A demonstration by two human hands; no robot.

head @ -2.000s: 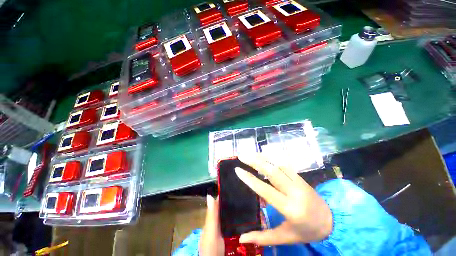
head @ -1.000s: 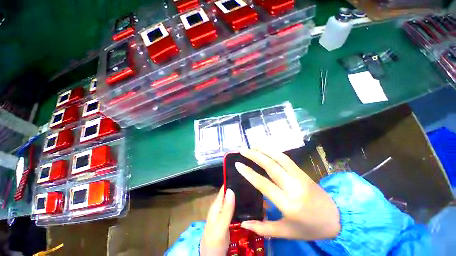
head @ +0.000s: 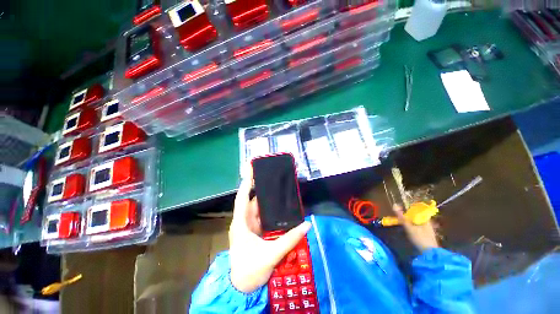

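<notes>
An open red flip phone (head: 277, 193) is held over my lap, its black screen at the top and the red keypad with white digits below. My left hand (head: 255, 245) holds it from the left side, with the thumb across the hinge area. My right hand (head: 417, 230) is away to the right, at the yellow-orange handle of an air blow gun (head: 422, 213). Its fingers are partly hidden by the handle. The gun's thin metal nozzle points up and right. A coiled orange hose (head: 363, 210) is at the gun's left.
Clear lens tray (head: 245, 138) near the bench edge. Behind it are stacked phone trays (head: 202, 110); a single phone tray (head: 153, 227) is at left. Tweezers (head: 408, 89), white wipe (head: 465, 92), black pieces (head: 448, 57) and solvent bottle (head: 425, 18) are at right. A cardboard box (head: 491, 147) is below.
My right hand has left the phone's screen and moved right and down to the blow gun, which now shows with its hose. My left hand keeps the phone, and its screen and keypad are uncovered.
</notes>
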